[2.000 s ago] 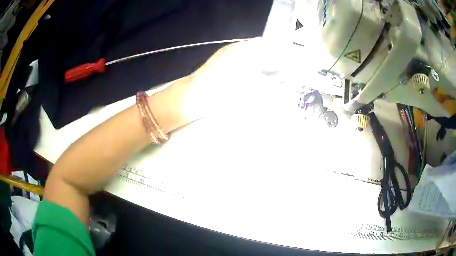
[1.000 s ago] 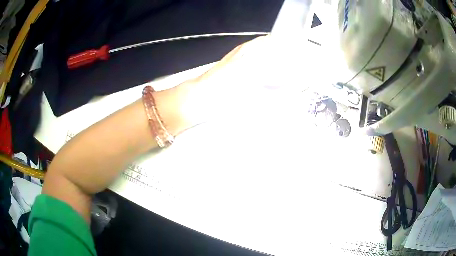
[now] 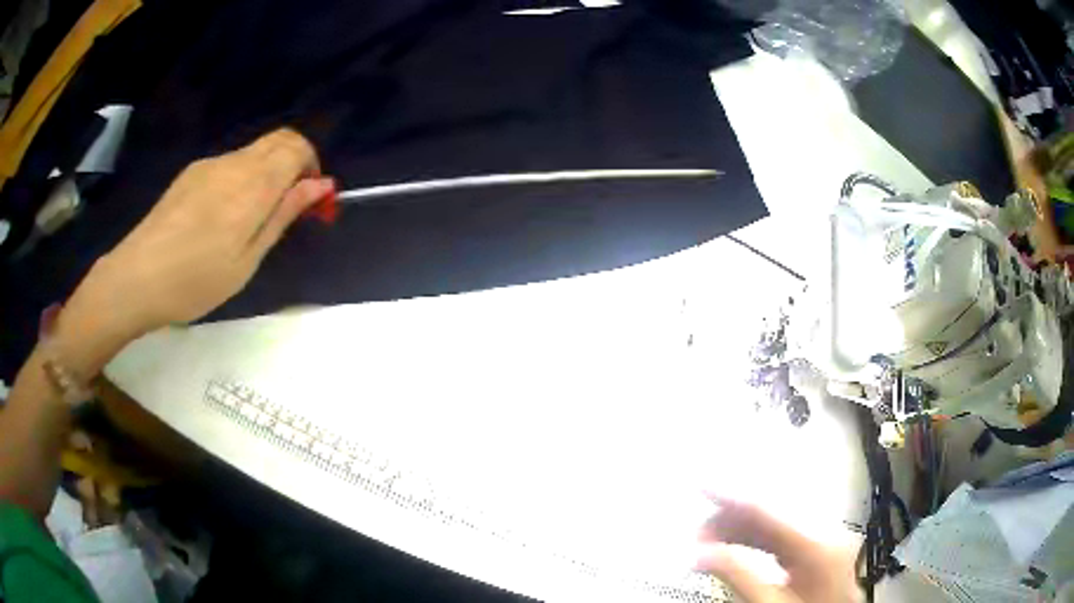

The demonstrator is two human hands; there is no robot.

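A long thin metal rod tool [image 3: 530,178] with a red grip lies across dark navy cloth, its tip pointing right. My left hand [image 3: 224,224] is closed around the red grip at the left; only the grip's front end shows. My right hand [image 3: 783,554] is at the bottom, right of the middle, over the glared white table, partly washed out and cut off by the lower edge. Its fingers are apart and I see nothing in them. The dark cloth [image 3: 471,94] covers the back of the table.
The cream-white sewing machine head [image 3: 954,312] stands at the right, with its needle area glared. Black-handled shears [image 3: 881,518] and printed sheets [image 3: 989,530] lie below it. Clear plastic [image 3: 848,35] is at the back right. Ruler marks [image 3: 318,445] run along the front edge.
My left hand has drawn back left from the glared machine area and taken hold of the red grip. My right hand has come into view at the bottom. The view has shifted.
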